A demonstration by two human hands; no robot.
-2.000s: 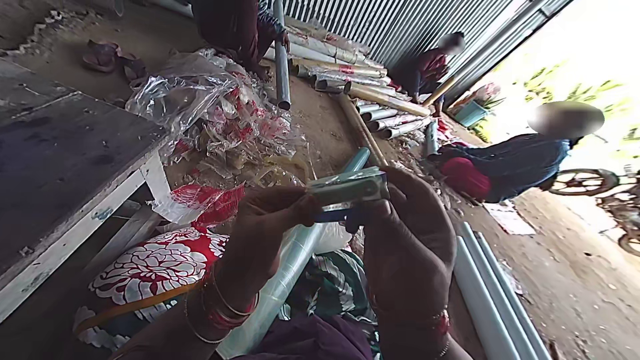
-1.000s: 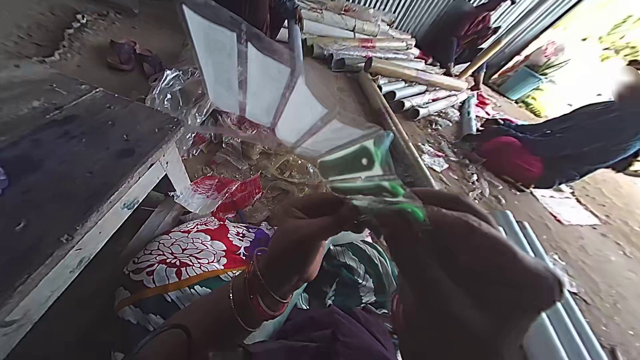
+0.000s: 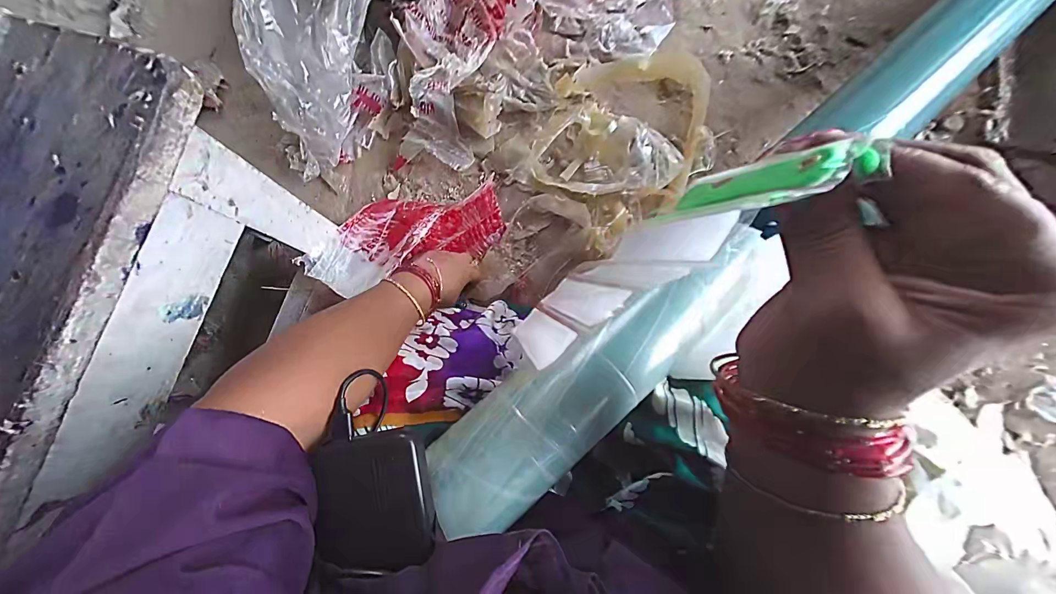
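My right hand (image 3: 907,272) is raised at the right and pinches a string of flat plastic packets. The nearest packet (image 3: 767,177) is bright green under clear film, while paler white packets (image 3: 586,301) trail down to the left over a blue-green tube (image 3: 544,421). That tube, wrapped in clear film, slants across my lap. My left hand (image 3: 454,274) reaches low beside a red printed plastic wrapper (image 3: 437,223); its fingers are mostly hidden, so its hold cannot be told.
Crumpled clear plastic bags (image 3: 305,74) and a yellowish plastic loop (image 3: 693,107) lie on the dirt floor ahead. A worn wooden table (image 3: 74,190) with a white frame stands at the left. A black device (image 3: 375,495) with a cord rests near my lap.
My left hand has left the packets and moved down beside the red wrapper. My right hand still holds the string, which was fanned out in the air a second ago. The view has tilted down.
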